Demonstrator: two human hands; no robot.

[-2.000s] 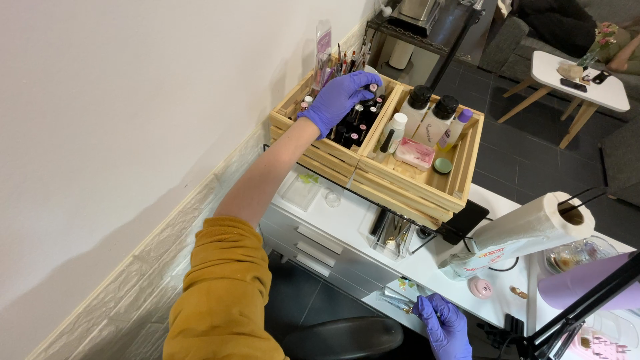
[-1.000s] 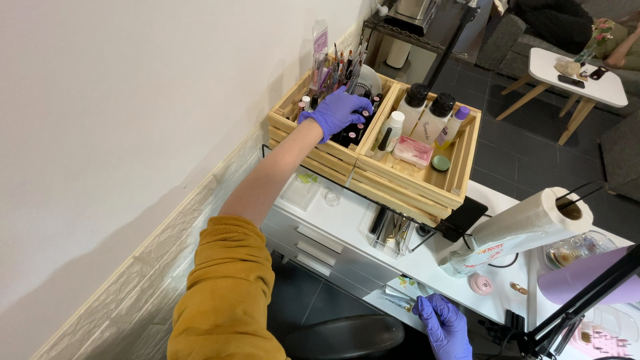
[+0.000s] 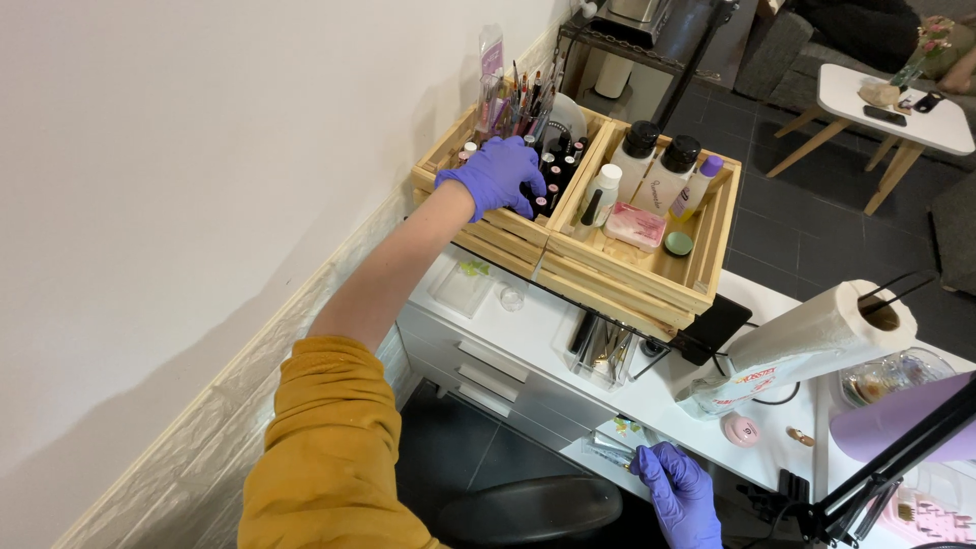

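My left hand point(image 3: 499, 179), in a purple glove, reaches into the left wooden crate point(image 3: 488, 238), its fingers down among dark polish bottles point(image 3: 555, 172); whether it grips one cannot be told. Behind it stand thin brushes point(image 3: 531, 99) in a clear holder. The right wooden crate point(image 3: 633, 284) holds two black-capped bottles point(image 3: 657, 183), a white-capped bottle point(image 3: 602, 194), a purple-capped bottle point(image 3: 695, 189), a pink box point(image 3: 634, 226) and a green lid point(image 3: 678, 244). My right hand point(image 3: 675, 484), also gloved, is at the lower right with fingertips together beside foil-like packets point(image 3: 610, 450); its grip is unclear.
A paper towel roll point(image 3: 816, 343), a pink jar point(image 3: 740, 431) and a black lamp arm point(image 3: 884, 465) are on the right. A clear tool holder point(image 3: 602, 351) stands below the crates. A black chair point(image 3: 534, 509) is beneath the white desk. Beyond, a person sits on a grey sofa point(image 3: 808, 61).
My left hand has moved from the right side of the left crate toward its near side, and its fingers now reach lower among the bottles. My right hand stays about where it was.
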